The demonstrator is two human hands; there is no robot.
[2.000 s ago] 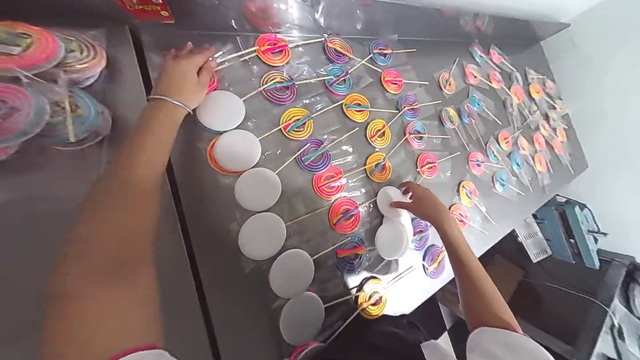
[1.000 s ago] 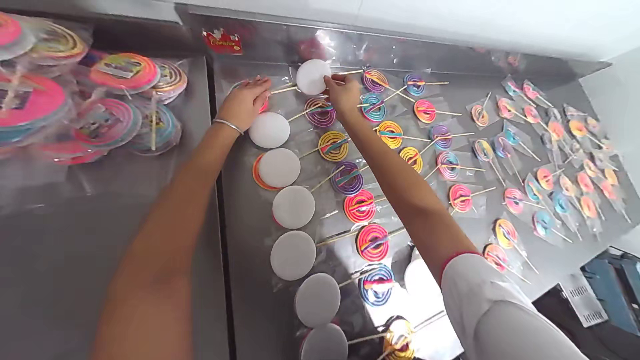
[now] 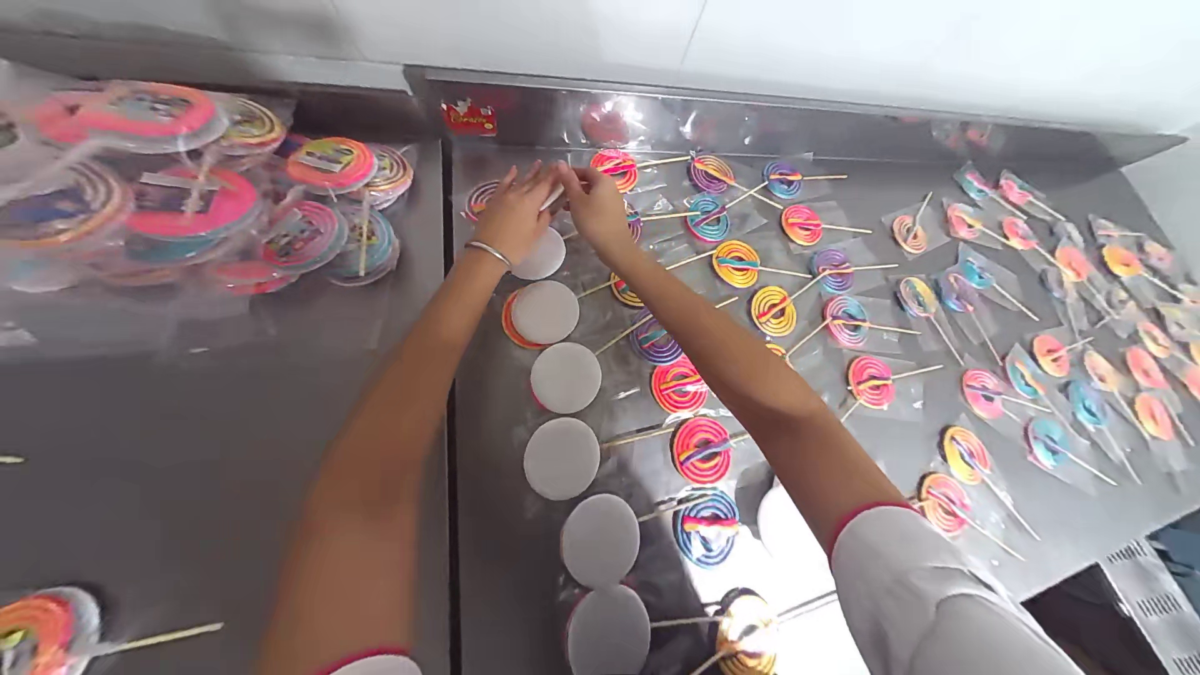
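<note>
My left hand (image 3: 514,217), with a bracelet on its wrist, and my right hand (image 3: 596,208) meet at the top of a column of lollipops. A thin white edge shows between their fingertips; it looks like a round white disc held by both. Just below lies a white disc (image 3: 542,255), partly under my left hand. Further white discs (image 3: 562,458) lie down the column, some on coloured lollipops with sticks pointing right. A swirled lollipop (image 3: 481,199) in clear wrap sits left of my left fingers. Bright spiral lollipops (image 3: 701,450) lie in rows beside my right forearm.
Stacked wrapped lollipops (image 3: 192,202) fill the upper left of the metal table. Many smaller wrapped lollipops (image 3: 1052,354) spread across the right side. A raised metal edge (image 3: 750,117) runs along the back, with a red label (image 3: 469,118) on it. A lollipop (image 3: 42,628) lies at the lower left.
My right hand has gone from the discs at the lower right up to the top of the column, carrying a white disc a second ago, and now meets my left hand. The view has shifted left.
</note>
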